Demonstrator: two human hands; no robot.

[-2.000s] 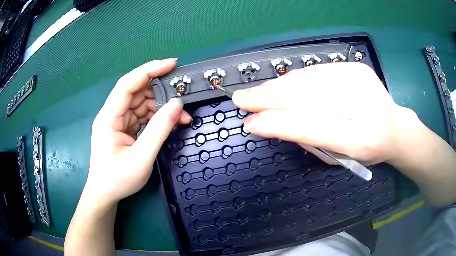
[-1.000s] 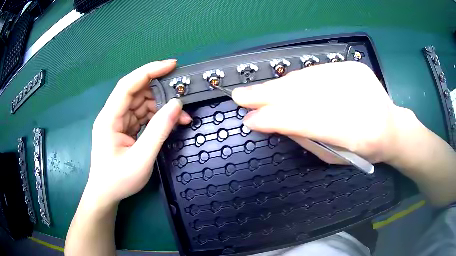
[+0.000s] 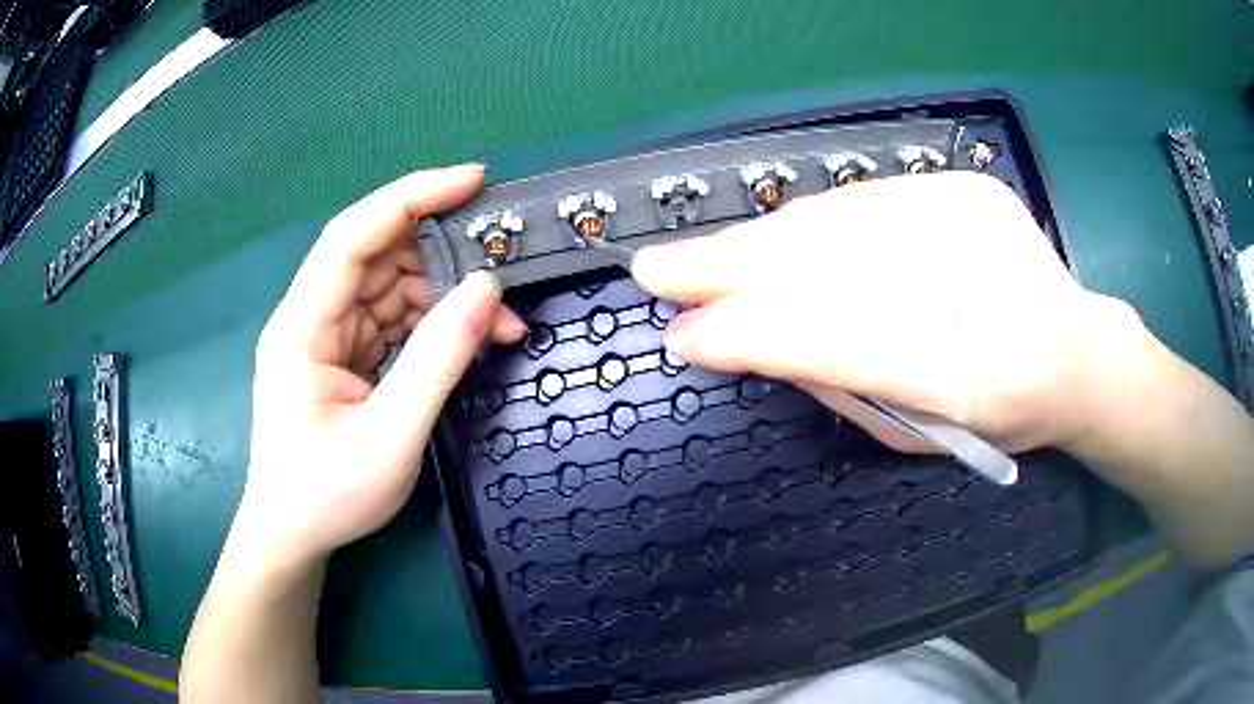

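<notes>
A long grey fixture bar (image 3: pixel 630 245) lies across the top of the black component tray (image 3: pixel 475 578). Its stations carry small silver parts, most with a copper-orange centre; the third station from the left (image 3: pixel 681 201) shows no orange. My left hand (image 3: pixel 360 371) holds the bar's left end between thumb and fingers. My right hand (image 3: pixel 880 310) grips silver tweezers (image 3: pixel 963 448), with their tip at the second component (image 3: pixel 590 223) from the left. Whether the tip touches it cannot be told. My right hand partly covers the bar's right side. The tray pockets in view look empty.
Two fixture bars (image 3: pixel 110 481) stand lengthwise at the left, beside a dark object (image 3: pixel 30 536). Another short-looking bar (image 3: pixel 96 237) lies at the upper left. One more bar (image 3: pixel 1213 248) lies at the far right. Black equipment (image 3: pixel 48 117) is at the upper left corner.
The upper-left bar has shifted right across the mat. My right hand and the tweezers have moved only very slightly; my left hand keeps its hold on the bar.
</notes>
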